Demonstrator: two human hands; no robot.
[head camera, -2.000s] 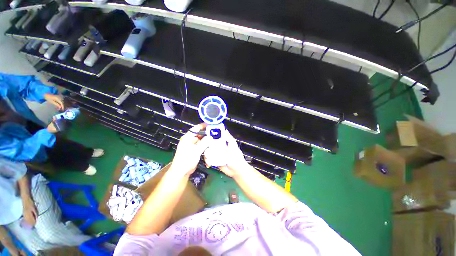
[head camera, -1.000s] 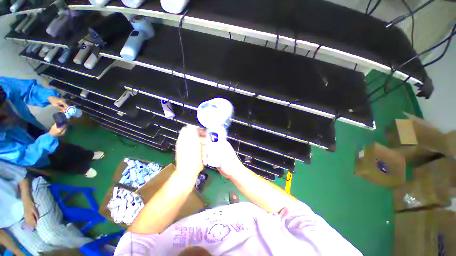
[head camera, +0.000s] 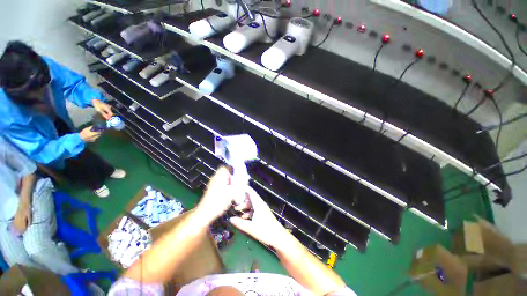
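Note:
A white handheld fan (head camera: 238, 149) is held upright in front of the black rack, its round head turned to the left so the grille shows edge-on. My left hand (head camera: 219, 188) is closed around its handle. My right hand (head camera: 259, 218) is just below and to the right, with its fingers bent near the bottom of the handle; whether they touch it is unclear. The lower handle is largely hidden by my hands.
Black rack shelves (head camera: 346, 92) fill the front, with white fans (head camera: 281, 51) and a light blue fan (head camera: 216, 76) at upper left. Cartons of fans (head camera: 151, 207) stand lower left, near a blue stool (head camera: 78, 231) and two people. More cartons (head camera: 433, 263) stand lower right.
The view has tilted up, showing more upper shelf and red lights. The fan's head has turned from facing me to facing left. My right hand has shifted lower on the handle.

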